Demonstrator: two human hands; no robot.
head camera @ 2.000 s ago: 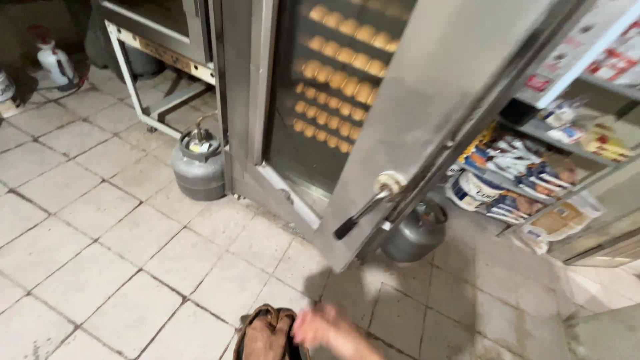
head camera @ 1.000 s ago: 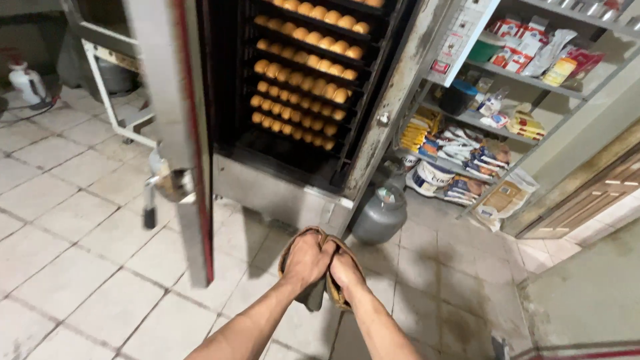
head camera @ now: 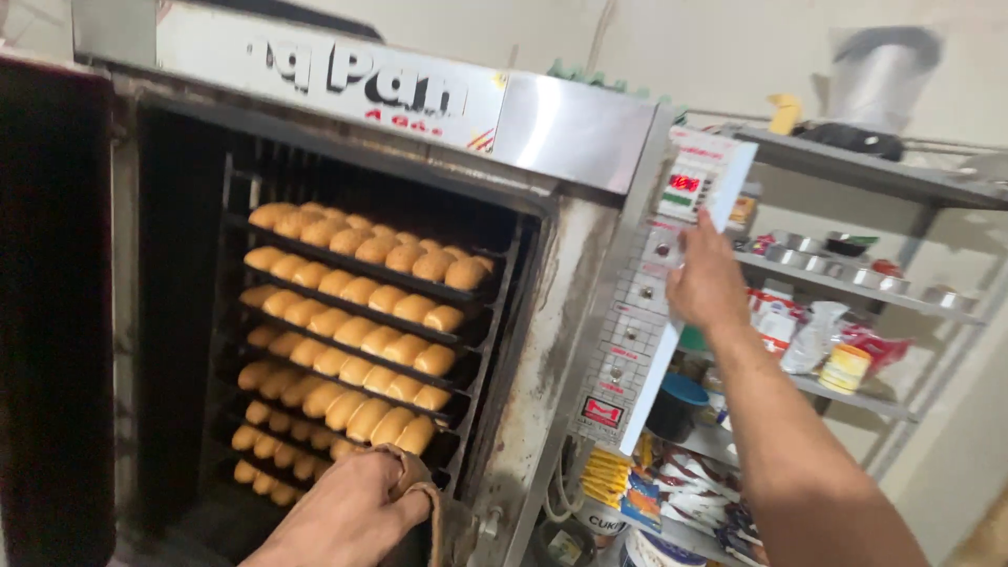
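My left hand (head camera: pixel 350 504) grips a brown cloth or leather pad (head camera: pixel 425 488) in front of the lower trays of an open gas oven. My right hand (head camera: pixel 709 276) is raised to the oven's control panel (head camera: pixel 646 299), an extended finger at the buttons beside the lit red display (head camera: pixel 683 183). Inside the oven, browned bread rolls (head camera: pixel 346 290) lie in rows on several dark trays (head camera: pixel 378 270), stacked in a rack. The lowest trays are partly hidden by my left hand.
The oven door (head camera: pixel 55 315) stands open on the left. Right of the oven, a metal shelf (head camera: pixel 866 165) holds a blender, metal tins, packets and a blue-lidded container (head camera: pixel 677 405). A gas cylinder (head camera: pixel 563 543) is partly visible below the panel.
The oven door, closed two seconds ago, is open. Both hands were together at the brown pad one second ago; my right hand has moved to the panel. The view has tilted up and come closer.
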